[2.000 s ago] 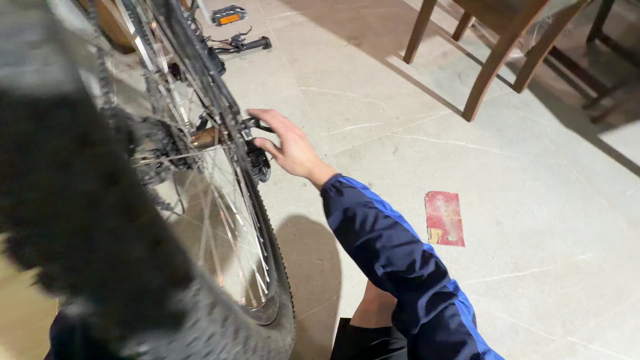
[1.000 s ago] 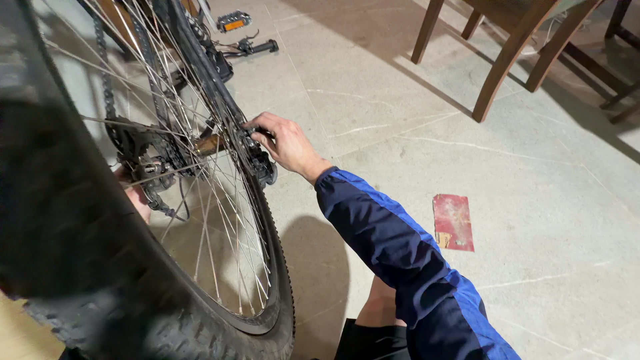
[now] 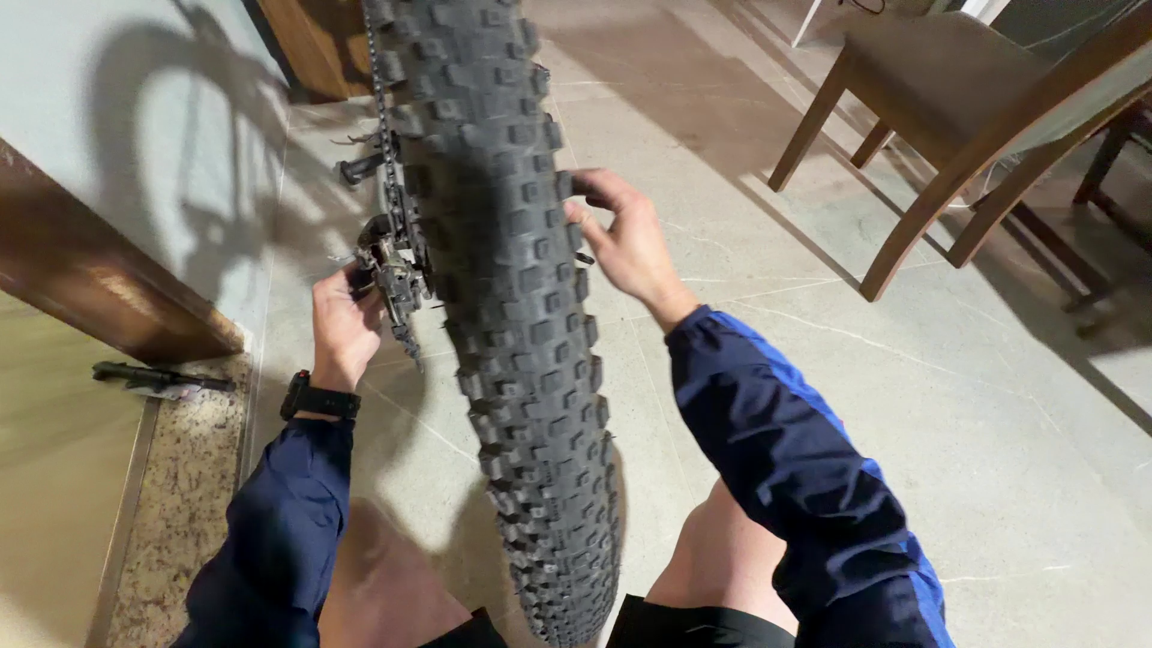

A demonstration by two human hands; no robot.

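Note:
A knobby bicycle tire (image 3: 513, 297) stands upright between my knees and fills the middle of the view. My left hand (image 3: 346, 319), with a black watch on the wrist, touches the rear derailleur (image 3: 393, 270) on the left side of the wheel; its fingertips are partly hidden. A bicycle chain (image 3: 387, 135) runs up from there beside the tire. On the right side my right hand (image 3: 621, 229) has curled fingers that reach behind the tire's edge, so what they touch is hidden. A small black part (image 3: 584, 258) shows just below that hand's fingers.
A wooden chair (image 3: 954, 108) stands at the upper right on the tiled floor. To the left are a wall (image 3: 180, 135), a brown wooden beam (image 3: 108, 270) and a stone sill (image 3: 184, 477). A black tool-like object (image 3: 166, 376) lies across the sill.
The view has swung left and now looks along the tire's tread. My left hand, partly seen behind the spokes one second ago, now shows plainly at the derailleur. My right hand remains on the wheel's right side.

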